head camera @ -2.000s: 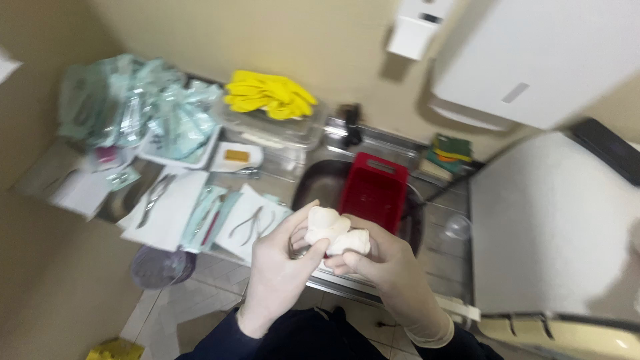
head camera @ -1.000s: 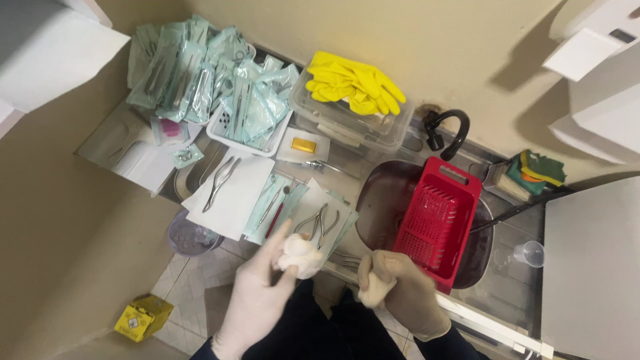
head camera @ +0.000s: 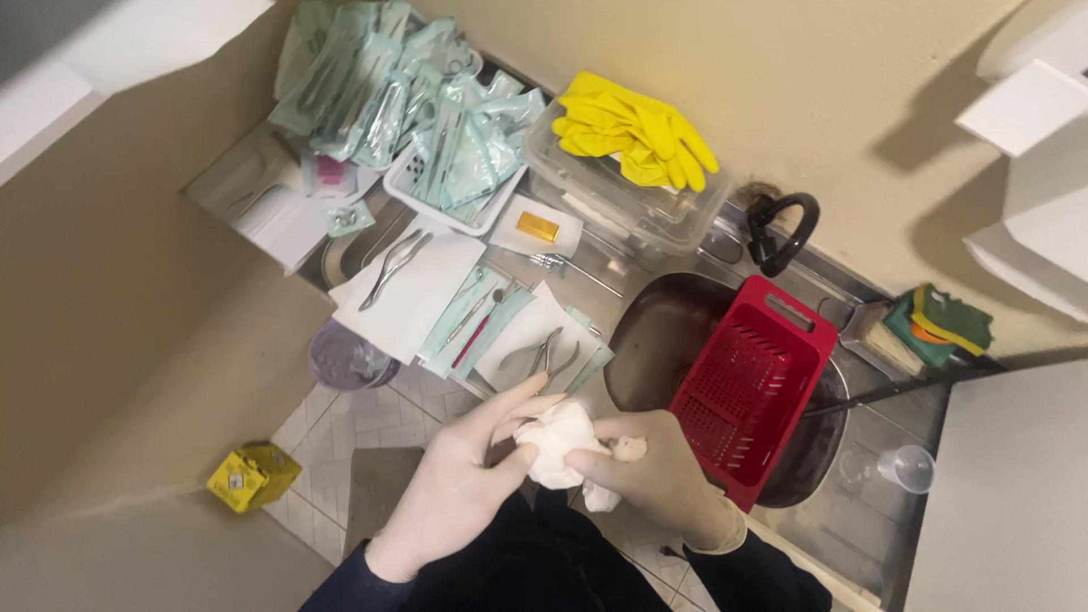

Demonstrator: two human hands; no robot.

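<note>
My left hand (head camera: 466, 476), in a pale latex glove, holds a crumpled white wad (head camera: 557, 442), perhaps gauze or paper, between thumb and fingers. My right hand (head camera: 650, 472), gloved alike, grips the wad's right side, with a whitish end poking out by its fingers. Just beyond the hands, metal orthodontic-type pliers (head camera: 544, 353) rest on white paper. Left of them lie a dental mirror (head camera: 497, 297) and a red-handled instrument (head camera: 470, 342) on green pouches. Another pair of pliers (head camera: 395, 272) lies on a white sheet (head camera: 408, 319).
A red perforated plastic basket (head camera: 752, 374) sits over the steel sink (head camera: 650, 340) beside a black faucet (head camera: 782, 234). Yellow rubber gloves (head camera: 637, 132) top a clear box (head camera: 629, 208). Pouched instruments (head camera: 365, 93) fill the far left. Sponges (head camera: 939, 323) and a plastic cup (head camera: 908, 469) are at right.
My hands were apart one second ago, each with white material in its fingers; now they are together on the wad. The view has shifted.
</note>
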